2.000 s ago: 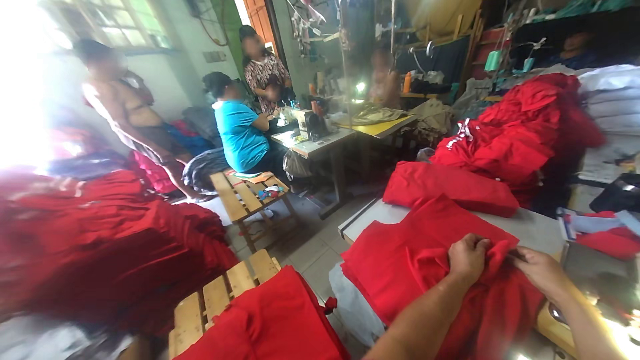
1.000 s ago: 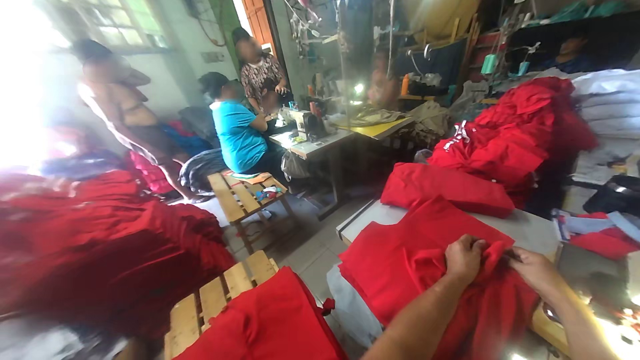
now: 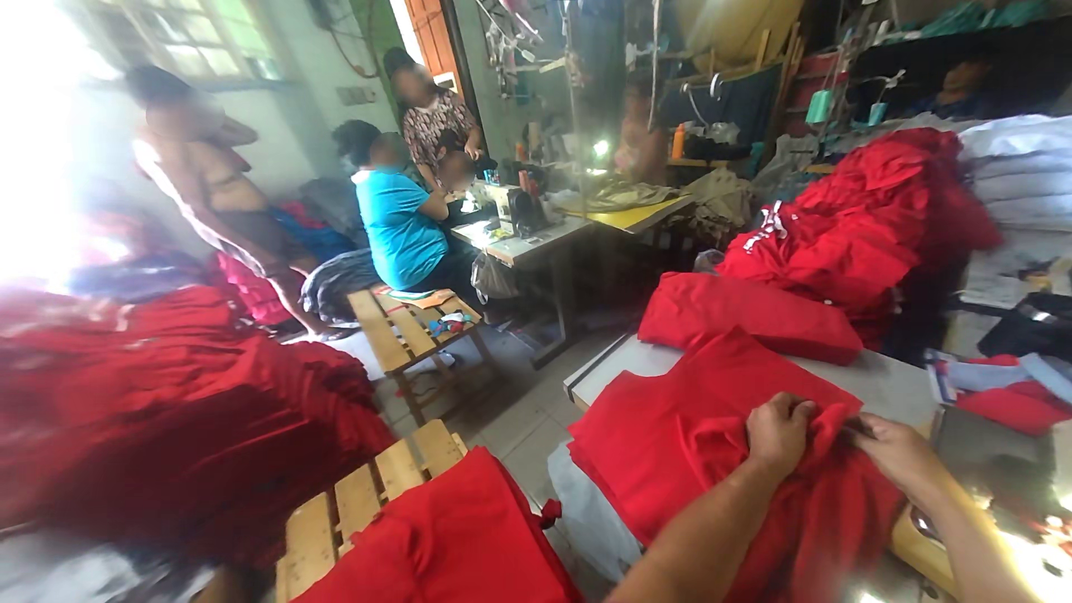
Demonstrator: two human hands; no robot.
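Note:
Red fabric pieces (image 3: 670, 435) lie spread over the front of a pale worktable (image 3: 888, 385), hanging past its near edge. My left hand (image 3: 780, 431) grips a bunched part of the top piece, thumb against curled fingers. Just to its right, my right hand (image 3: 888, 448) pinches the same cloth near its edge; its fingertips are partly hidden by the folds. A folded red bundle (image 3: 745, 314) rests behind the spread cloth, touching it or close to it. More red fabric (image 3: 452, 536) is stacked on a slatted wooden bench (image 3: 356, 502) to the left.
A large red cloth heap (image 3: 871, 209) rises behind the table, another (image 3: 167, 402) fills the left side. A small slatted bench (image 3: 394, 331) stands mid-floor. Beyond it, a person in a blue shirt (image 3: 398, 226) sits at a sewing machine (image 3: 511, 209); other people are nearby. Bright light glares at lower right.
Both hands keep their hold on the red cloth and have hardly moved. The person standing at the left has raised an arm toward the head and then lowered it somewhat.

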